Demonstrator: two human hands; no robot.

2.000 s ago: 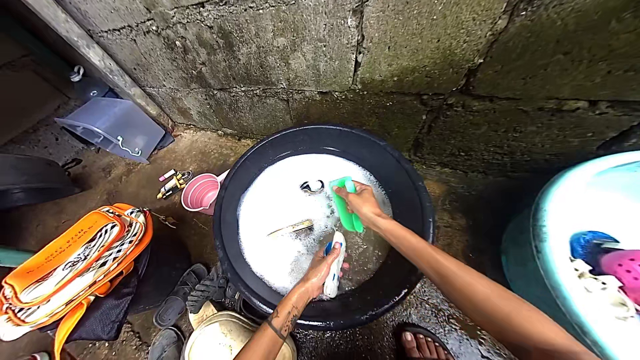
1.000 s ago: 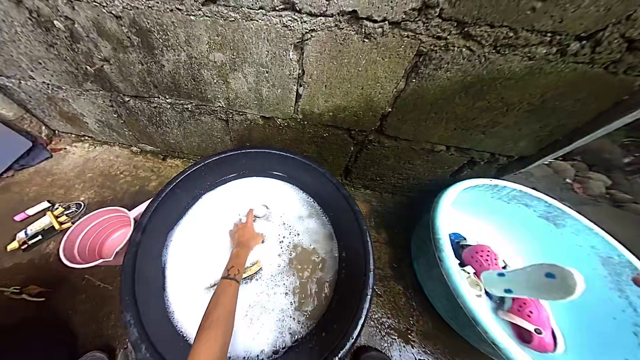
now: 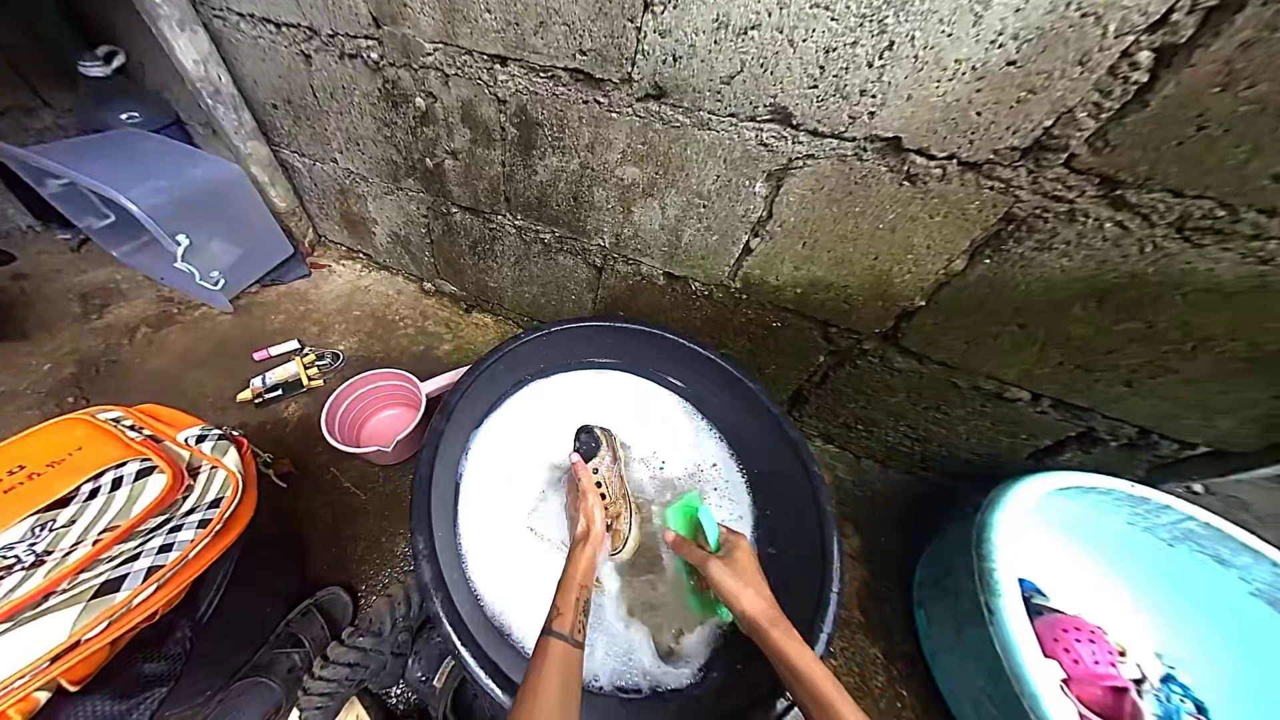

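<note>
A black round tub [image 3: 790, 500] holds water topped with white suds [image 3: 530, 450]. Over it, my left hand [image 3: 586, 505] grips a small worn shoe [image 3: 612, 490] along its left side; the shoe has a dark heel or toe end pointing away from me and eyelets. To the right, my right hand [image 3: 728, 565] holds a green brush or scrubber [image 3: 690, 520], which is apart from the shoe. Its exact kind is hard to tell, since my fingers cover part of it.
Left of the tub are a pink plastic dipper [image 3: 375, 410], small tubes [image 3: 285, 380], an orange plaid bag [image 3: 90, 470] and dark shoes [image 3: 300, 640]. A turquoise tub [image 3: 1000, 590] with pink clogs [image 3: 1080, 645] stands right. A block wall [image 3: 640, 190] rises behind; a grey plastic container [image 3: 150, 200] lies far left.
One second ago my left hand reached into the suds; now it has hold of the worn shoe. The pale slipper seen over the turquoise tub is out of my right hand, which holds the green scrubber.
</note>
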